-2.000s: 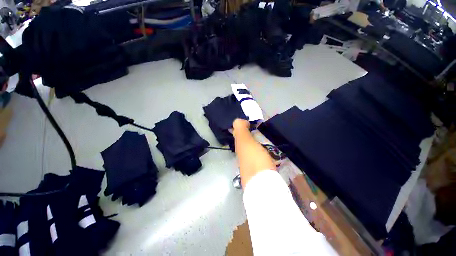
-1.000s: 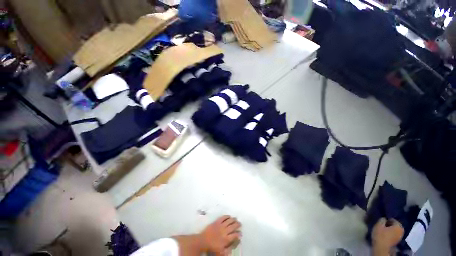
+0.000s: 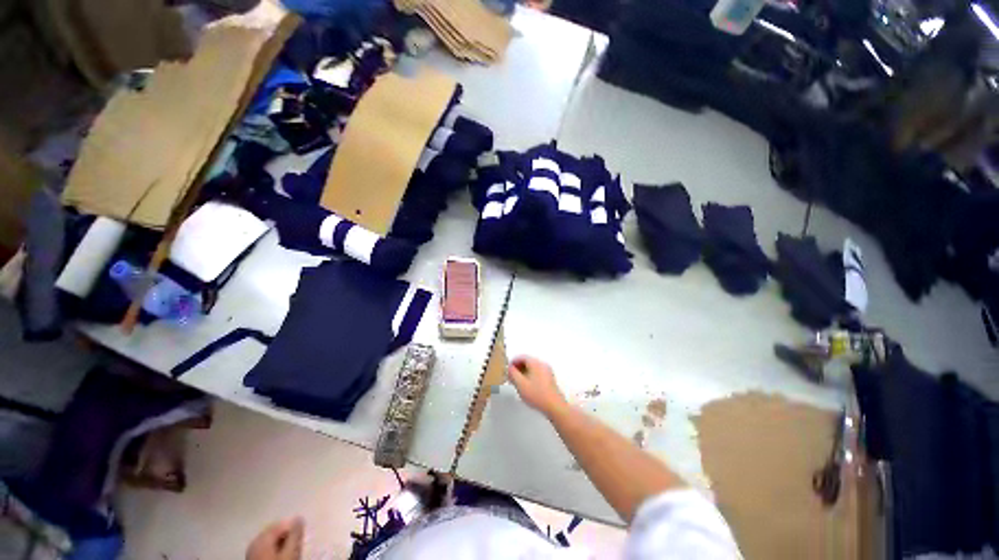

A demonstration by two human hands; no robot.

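Observation:
My right hand (image 3: 531, 383) is over the table just right of a narrow brown paper sliver (image 3: 490, 383) at a long dark seam. Its fingers are curled; anything inside is hidden. My left hand (image 3: 279, 540) is low at the bottom edge, partly cut off, off the table. Left of my right hand are a mottled brick-like weight (image 3: 405, 407), a small pale box with a reddish top (image 3: 460, 295), and a stack of flat navy pieces (image 3: 329, 337). Small navy piles (image 3: 668, 224) stand in a row at the far right.
Bundles with white bands (image 3: 559, 208) lie at the back. Brown paper (image 3: 767, 465) with shears (image 3: 833, 470) is at right, beside large navy layers (image 3: 937, 438). A metallic tool (image 3: 838, 348) sits above. Card sheets (image 3: 153, 142) and a clear bottle (image 3: 164, 298) are at left.
The view has swung left and down. My right hand has left the navy pile and moved across to the seam. My left hand has left the tabletop and dropped below its front edge.

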